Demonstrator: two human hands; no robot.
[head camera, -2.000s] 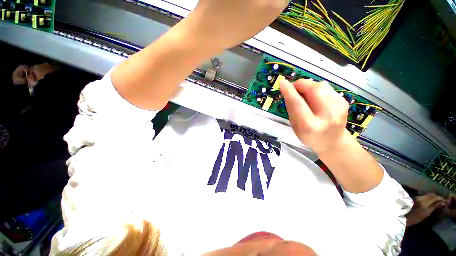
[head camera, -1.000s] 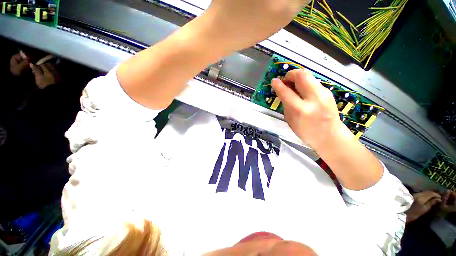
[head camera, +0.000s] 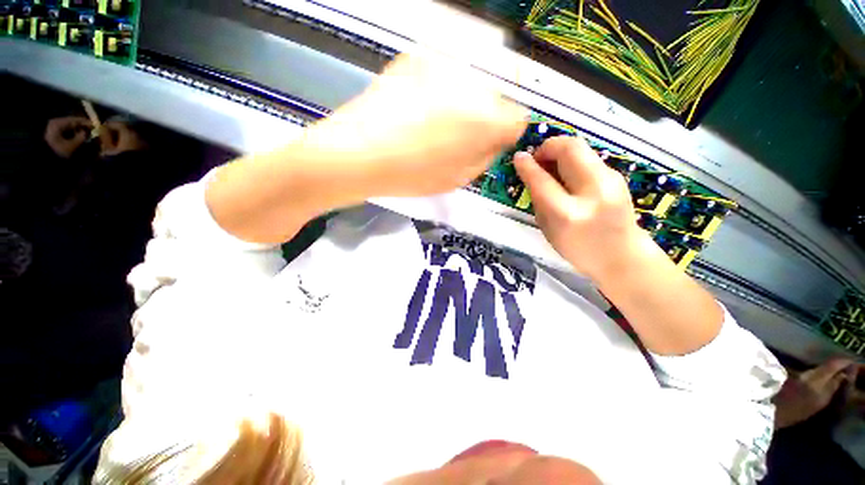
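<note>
A green circuit board panel (head camera: 664, 204), crowded with yellow blocks, small round cans and yellow wires, lies in the metal rail track. My right hand (head camera: 580, 201) is over the panel's left part, with thumb and forefinger close together; whether they hold anything is hidden. My left hand (head camera: 427, 123) is blurred, reaching across the rails to the panel's left end, its fingertips near my right fingertips. What it holds cannot be seen. Yellow-green wires (head camera: 697, 80) lie along the edges of a black tray (head camera: 654, 28) beyond the rail.
Another board panel (head camera: 71, 28) is in the track at far left, and one more (head camera: 844, 322) at far right. A person's hands (head camera: 95, 135) show at left, and another person's hand (head camera: 811, 388) at lower right. A dark green bench surface (head camera: 792, 123) lies beyond the rail.
My left hand has come down from the top edge to the panel's left end. My right hand has stayed over the panel. The far left panel has shifted slightly right.
</note>
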